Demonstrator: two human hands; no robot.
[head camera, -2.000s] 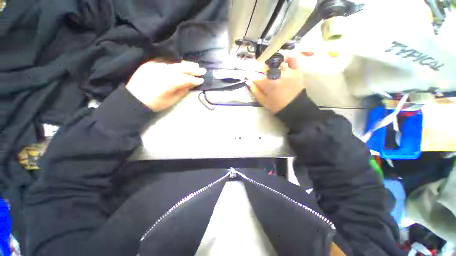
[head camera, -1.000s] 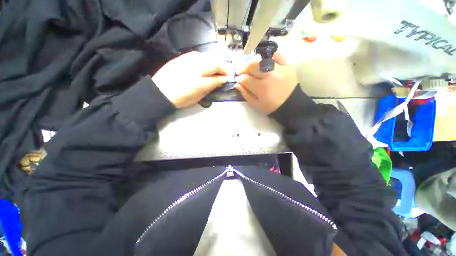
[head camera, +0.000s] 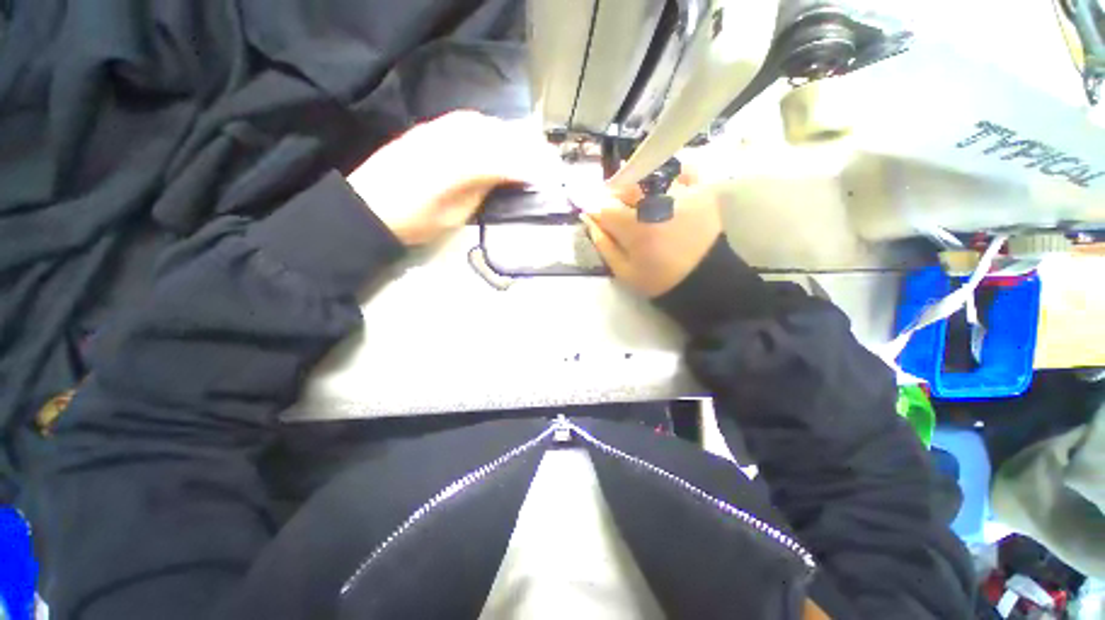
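The black garment lies heaped left of the sewing machine's needle area, and its dark edge reaches under the lamp. My left hand lies on this edge, with its fingertips washed out by the bright light. My right hand pinches at the edge's right end, just in front of the presser foot; its fingers are partly behind the black knob. A small pale patch shows between the hands, but glare hides whether it is a label.
The pale machine head marked "TYPICAL" is at upper right. A blue bin with a white tape beside it stands at the table's right. The table's front edge runs before my lap. Bright green fabric hangs below the bin.
Since one second ago, my left hand has moved slightly left, apart from my right fingertips. More of the machine bed's curved slot shows below the cloth. The camera view has shifted slightly.
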